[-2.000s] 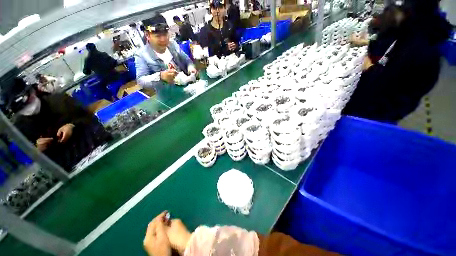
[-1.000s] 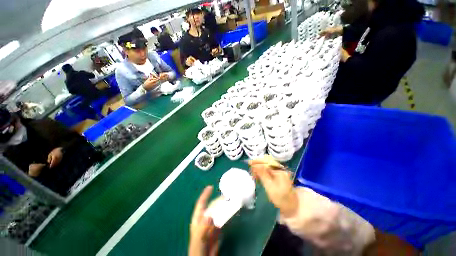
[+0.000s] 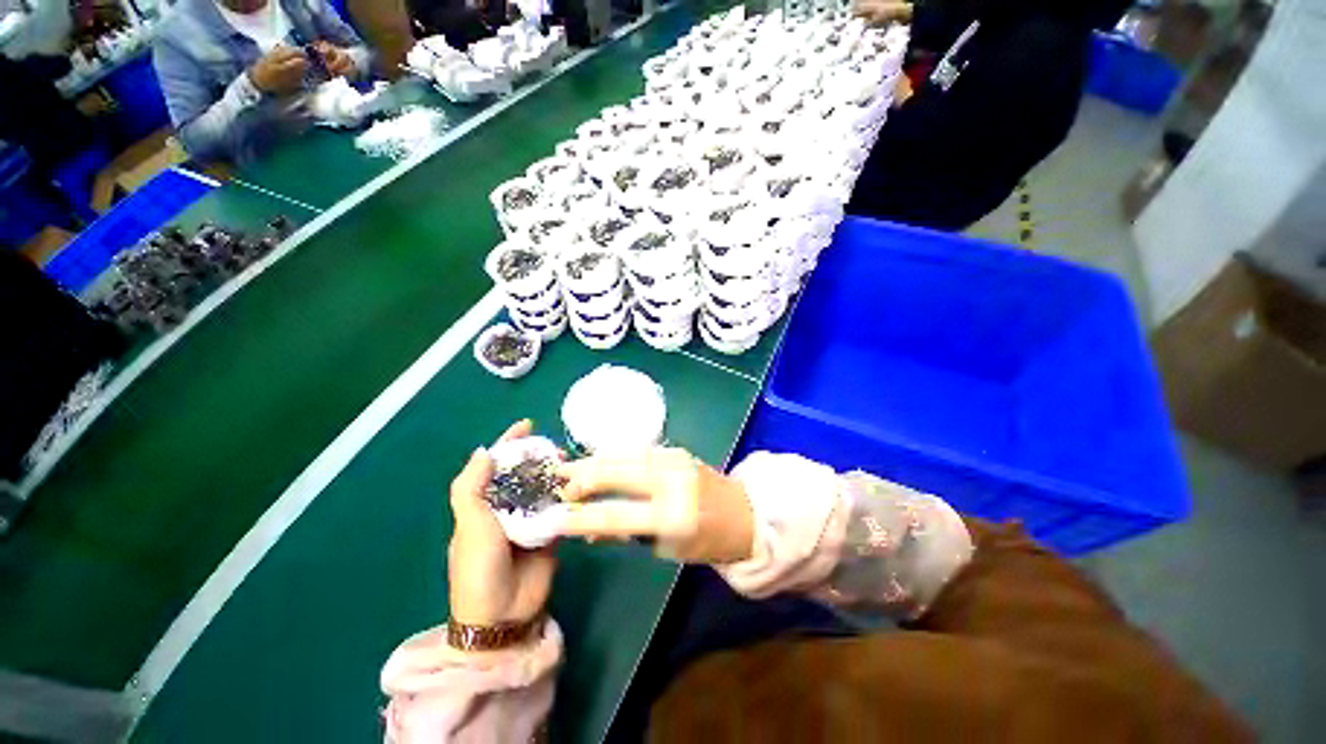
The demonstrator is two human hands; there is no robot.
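Note:
A round white housing [image 3: 525, 491] with dark electronics and wires inside is in my left hand [image 3: 492, 560], open side up. My left hand holds it from below and the side. My right hand [image 3: 662, 502] reaches in from the right, its fingertips at the housing's rim and the wires. Whether it pinches anything small cannot be made out. A round white pile [image 3: 615, 409] lies on the green bench just beyond my right hand. A single white housing [image 3: 508, 350] stands on the bench beside the stacks.
Many rows of stacked white housings [image 3: 662, 276] fill the bench beyond. A large blue bin [image 3: 960, 378] stands to the right. A green belt [image 3: 335, 284] with pale edging runs along the left. A person [image 3: 240, 66] works opposite; another in dark clothes stands at the far right.
The housing with electronics is now in my left hand; a white piece was near that hand before. My right hand has come from beside the stacks to the housing. The view has shifted.

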